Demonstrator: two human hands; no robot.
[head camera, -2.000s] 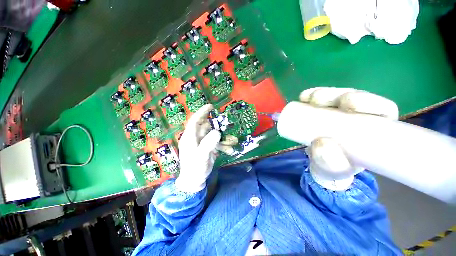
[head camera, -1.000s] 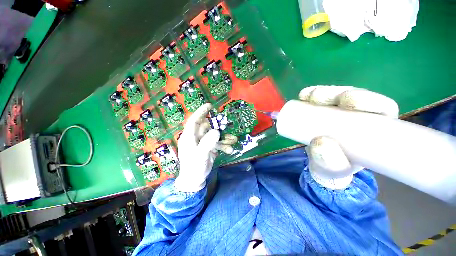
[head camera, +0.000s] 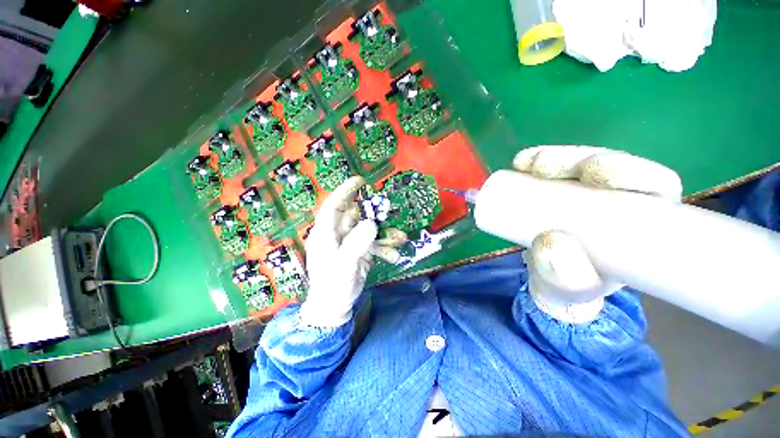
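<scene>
My left hand (head camera: 339, 257), in a white glove, holds a green circuit board (head camera: 412, 204) by its black and white edge part, over the near right part of the clear tray (head camera: 492, 141). My right hand (head camera: 569, 269), also gloved, is wrapped around a large white dispensing syringe (head camera: 633, 239). The syringe lies nearly level, with its thin needle (head camera: 457, 195) pointing left at the board's right edge. Whether the tip touches the board cannot be told. Rows of similar boards (head camera: 327, 161) sit in the tray on orange-red liners.
A grey-white box (head camera: 38, 291) with a looped cable stands left of the tray. A clear tube with a yellow end (head camera: 540, 44) and a crumpled white cloth (head camera: 637, 34) lie at the back right. A dark belt (head camera: 184, 64) runs behind the tray.
Both hands, the board and the syringe are almost where they were. The needle tip has shifted very slightly at the board's right edge.
</scene>
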